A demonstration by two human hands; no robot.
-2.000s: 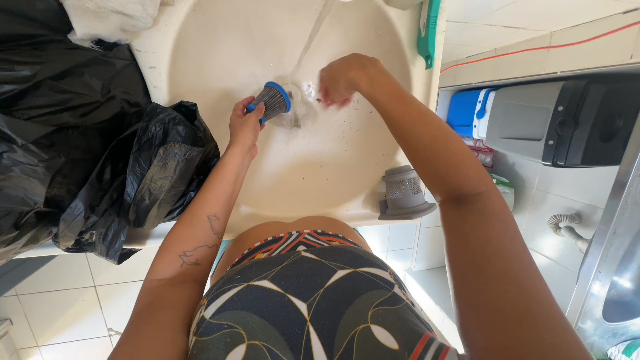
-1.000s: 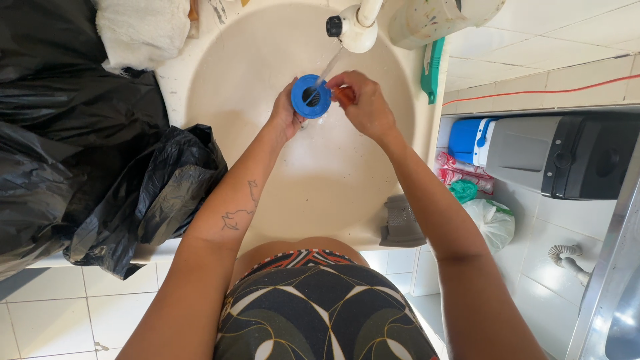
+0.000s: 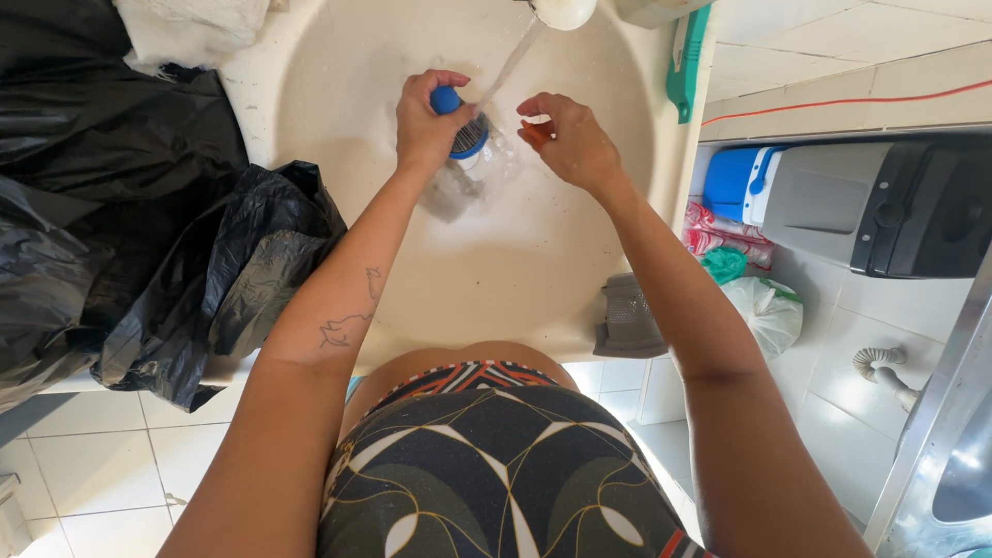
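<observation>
In the cream-coloured basin (image 3: 496,287), my left hand (image 3: 434,120) grips a blue-rimmed pleated filter (image 3: 470,139), fingers around its blue end. A stream of water from a white tap end (image 3: 564,9) falls beside the filter, and greyish water spreads under it. My right hand (image 3: 572,139) is to the right of the stream, apart from the filter, with a small orange object (image 3: 536,135) pinched in its fingers; what it is I cannot tell. On the basin's front right rim lies a grey perforated plastic part (image 3: 629,316), partly hidden by my right forearm.
Black plastic bags (image 3: 116,201) cover the left side, below a white cloth (image 3: 190,31). A green plastic tool (image 3: 686,66) lies on the right rim. Farther right are a blue, grey and black container (image 3: 845,205), tied plastic bags (image 3: 763,310), a corrugated hose (image 3: 876,360) and a metal sink's edge (image 3: 930,418).
One second ago the filter's round blue rim faced up under the stream, with my right hand close beside it. Now the filter is tipped over, its rim lower, and my right hand is farther from it.
</observation>
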